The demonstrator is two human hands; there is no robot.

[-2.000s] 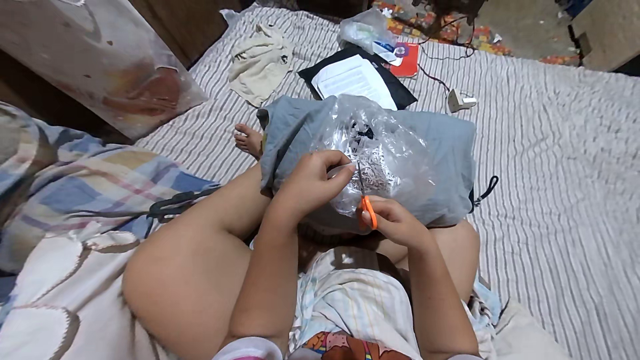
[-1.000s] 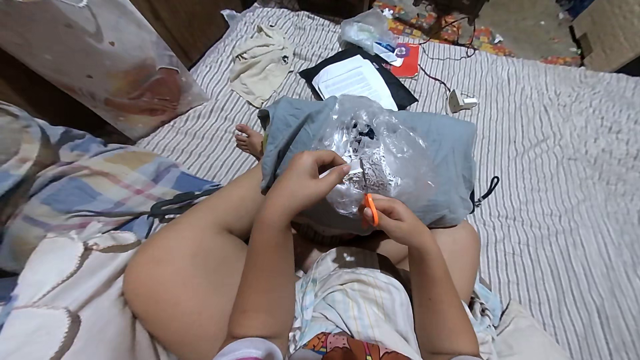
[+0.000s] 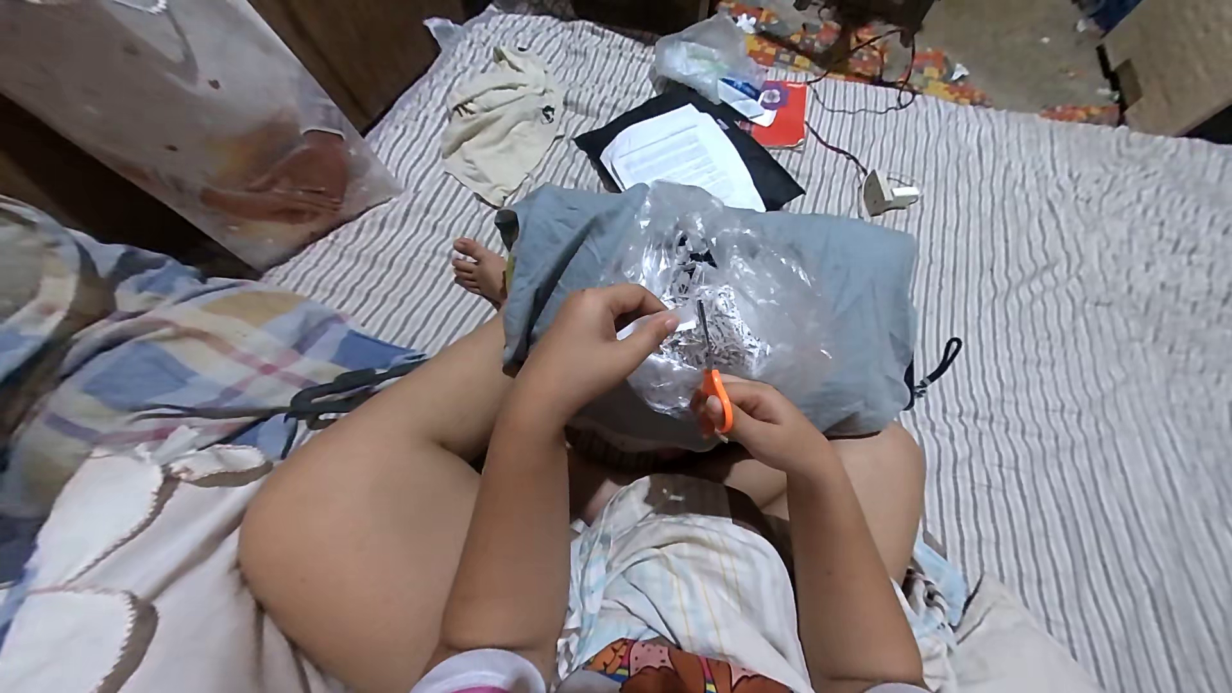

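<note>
My left hand [image 3: 616, 337] pinches a small piece of white paper [image 3: 685, 318] between thumb and fingers. In my right hand [image 3: 760, 419] is a pair of scissors [image 3: 720, 402] with orange handles, their blades pointing away from me beside the paper. Below both hands lies a clear plastic bag [image 3: 784, 289] with many small paper shreds [image 3: 722, 322] and a few dark bits in it. The bag rests on a grey-blue cloth-covered bundle [image 3: 866, 298] across my lap.
Beyond the bundle, printed sheets [image 3: 683, 154] lie on a black pouch [image 3: 780, 178], near a red booklet [image 3: 787, 115] and another plastic bag [image 3: 707, 58]. A beige cloth [image 3: 500, 125] is at the left, a white charger [image 3: 885, 192] at the right, all on a striped bedsheet [image 3: 1059, 289].
The scissors' blades show more plainly now than one second ago. Both hands have stayed over the plastic bag, with only small shifts.
</note>
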